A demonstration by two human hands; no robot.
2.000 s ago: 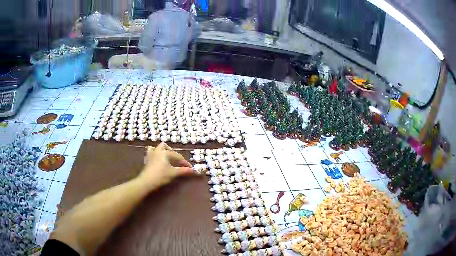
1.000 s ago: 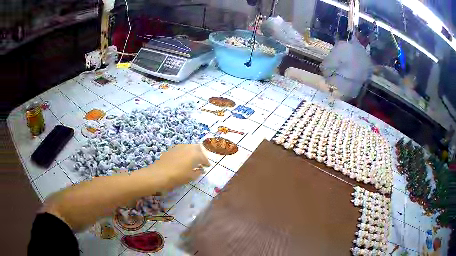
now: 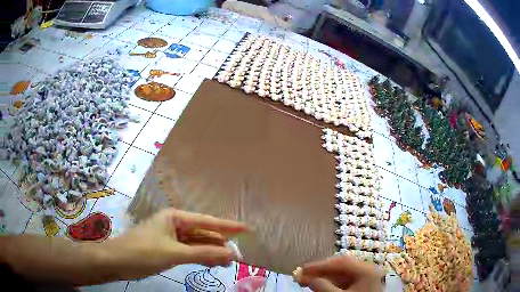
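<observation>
My left hand [image 3: 191,236] is over the near edge of the brown work board [image 3: 245,154], with a small grey-white figure piece [image 3: 234,251] between its fingertips. My right hand [image 3: 342,275] is at the bottom edge, partly cut off, and pinches a small pale peach piece [image 3: 297,273]. The two hands are apart. A pinkish cup [image 3: 251,283] shows at the bottom edge between them. Assembled figures [image 3: 359,194] stand in tight rows along the board's right side. A larger block of figures [image 3: 296,77] stands beyond the board.
A loose heap of grey-white pieces [image 3: 74,125] lies at left. A peach heap [image 3: 436,254] lies at right. Dark green miniature trees [image 3: 447,142] stand at far right. A digital scale [image 3: 94,12] and a blue basin [image 3: 179,4] are at the far left edge.
The view has swung left, then partly back right. My left hand has moved from the grey-white heap to the board's near edge, holding a piece. My right hand has come into view.
</observation>
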